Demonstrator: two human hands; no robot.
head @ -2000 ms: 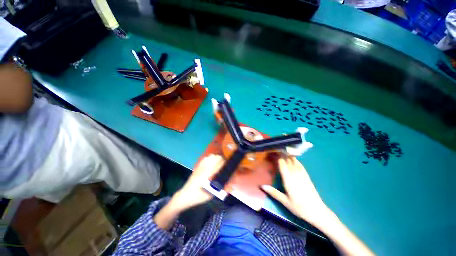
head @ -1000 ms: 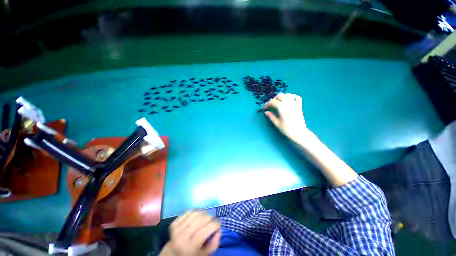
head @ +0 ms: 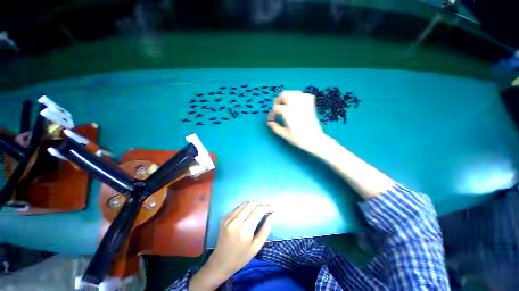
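Observation:
Small black parts (head: 218, 100) lie spread in rough rows on the teal surface. A dense loose pile of the same parts (head: 334, 102) lies to their right. My right hand (head: 296, 117) is between the two, at the right end of the spread, fingers bent down and together; whether a part is between the fingertips cannot be told. My left hand (head: 246, 230) is near the front edge, palm down, fingers curled, with a small dark spot at the fingertips that I cannot identify.
A three-arm fixture with black arm pieces (head: 136, 190) and white arm ends stands on an orange-brown base plate (head: 188, 227) at the left. A second fixture (head: 28, 153) is partly cut off at the far left. A dark green strip (head: 256, 51) runs along the far side.
My view has turned right, away from the fixtures. My right hand left the fixture, reached the pile, then moved left to the spread. My left hand left the fixture and has risen onto the surface.

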